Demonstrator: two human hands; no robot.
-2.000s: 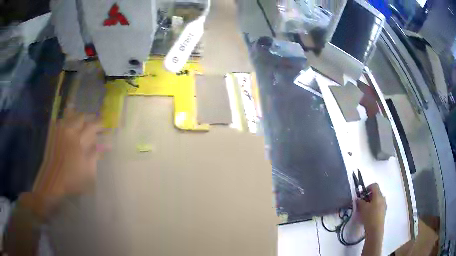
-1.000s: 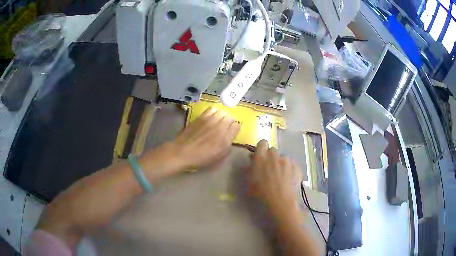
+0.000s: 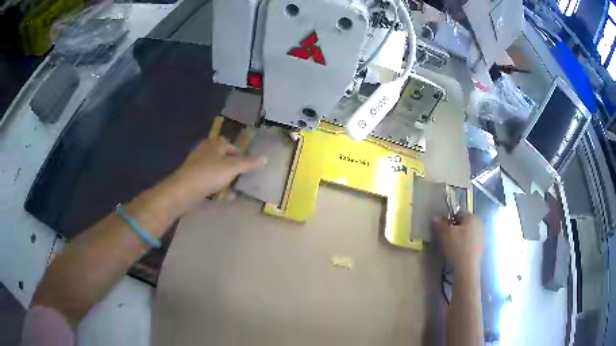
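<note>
The beige main panel (image 3: pixel 290 290) lies under the machine head (image 3: pixel 314 64). The yellow U-shaped clamp template (image 3: pixel 344 165) sits on it. A grey-brown patch piece (image 3: pixel 267 169) lies at the template's left side and another (image 3: pixel 425 206) at its right side. My left hand (image 3: pixel 213 169) is over the left piece's outer edge, fingers apart, one fingertip on the piece. My right hand (image 3: pixel 460 236) is closed on small thread snips (image 3: pixel 451 201), seen only in part, beside the right piece. A small pale tape mark (image 3: pixel 342 261) is on the panel below the template.
A white lamp wand (image 3: pixel 375 111) hangs by the head. The dark support board (image 3: pixel 128 135) is at left, with a plastic bag (image 3: pixel 88 34) behind it. At right are a screen (image 3: pixel 557 121), grey scrap pieces (image 3: pixel 531 213) and a stacked grey block (image 3: pixel 555 260).
Both hands have moved apart from the template's middle, left hand to the left piece, right hand to the right edge. The template and both side pieces are now uncovered. The view has shifted left.
</note>
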